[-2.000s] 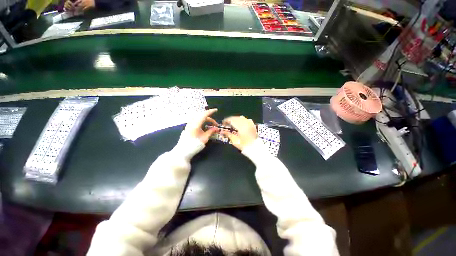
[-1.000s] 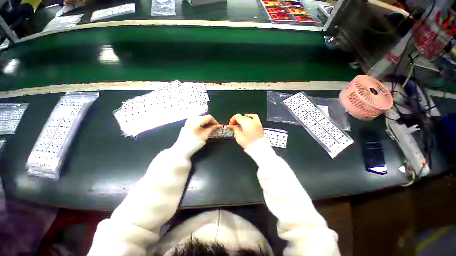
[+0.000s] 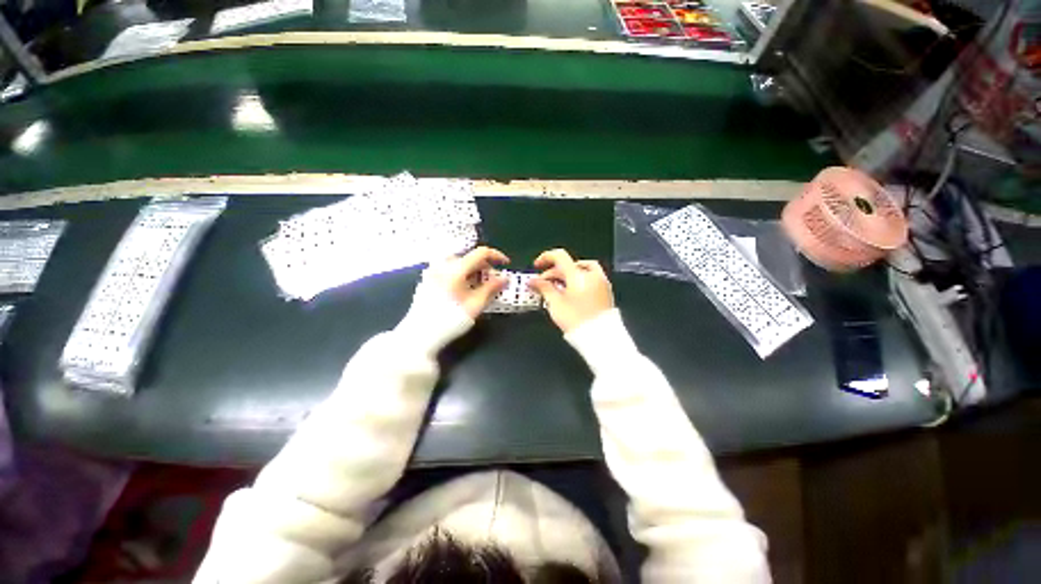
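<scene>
A small white board section (image 3: pixel 517 292) with black marks lies between my hands over the dark green bench. My left hand (image 3: pixel 466 282) holds its left end with the fingertips. My right hand (image 3: pixel 573 291) holds its right end with thumb and fingers. The fingers cover both ends. A loose panel pile (image 3: pixel 371 237) lies fanned out left of my hands. The right-hand panel stack (image 3: pixel 731 280) lies slanted on a clear plastic bag (image 3: pixel 642 242), right of my hands.
A bagged panel pack (image 3: pixel 139 297) lies far left. A pink slotted drum (image 3: pixel 845 219), a dark flat phone-like object (image 3: pixel 858 356) and a white power strip (image 3: pixel 938 331) with cables are at the right. The green belt (image 3: pixel 457 114) runs beyond the bench.
The white section that stuck out right of my right hand no longer shows there. Both hands stay close together, and the piece between them shows more of its marked face. The view has tilted down slightly.
</scene>
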